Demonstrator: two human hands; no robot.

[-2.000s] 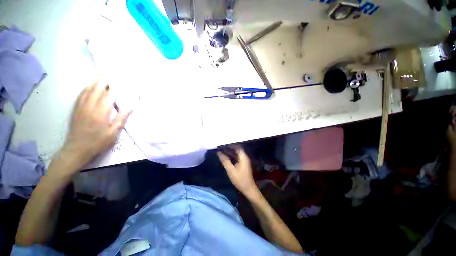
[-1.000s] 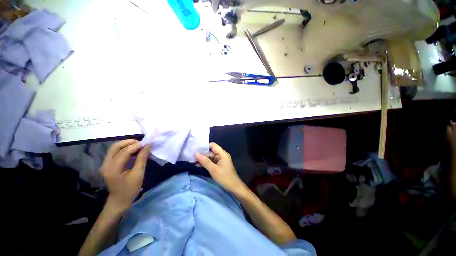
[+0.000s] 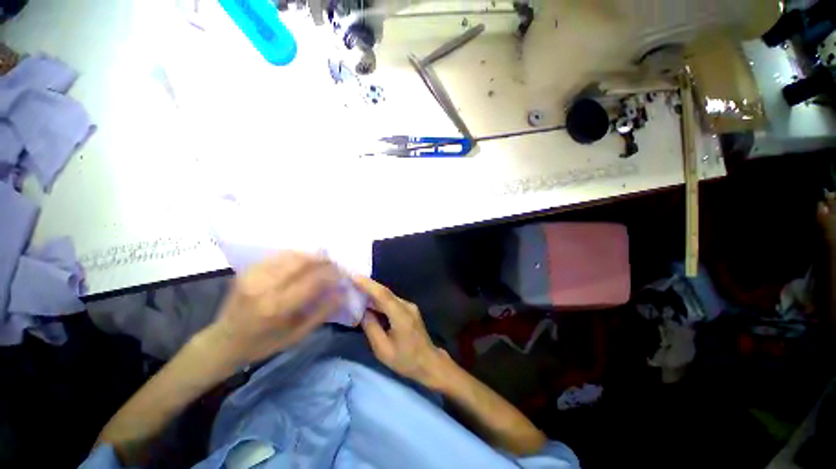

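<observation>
A pale lilac fabric piece [image 3: 266,245] lies over the front table edge, washed out to white by the lamp on its upper part. My left hand [image 3: 280,298] is blurred and lies over the fabric's lower part; its fingertips are not clear. My right hand [image 3: 394,330] pinches the fabric's lower right corner between thumb and fingers, just off the table edge. The two hands are close together. Blue snips [image 3: 429,147] lie on the table right of the fabric, with grey tweezers [image 3: 442,95] behind them.
Lilac fabric pieces [image 3: 44,119] are heaped at the left. A bright blue tool [image 3: 263,29] lies at the back. A black winder wheel [image 3: 587,120] and a long wooden stick [image 3: 691,183] are at right. Below are a pink-grey box [image 3: 582,264] and scraps. Another person's hand [image 3: 827,220] shows at far right.
My left hand has moved right across the fabric, towards my right hand, from the fabric's left edge. My right hand stays at the lower right corner. The view has shifted slightly.
</observation>
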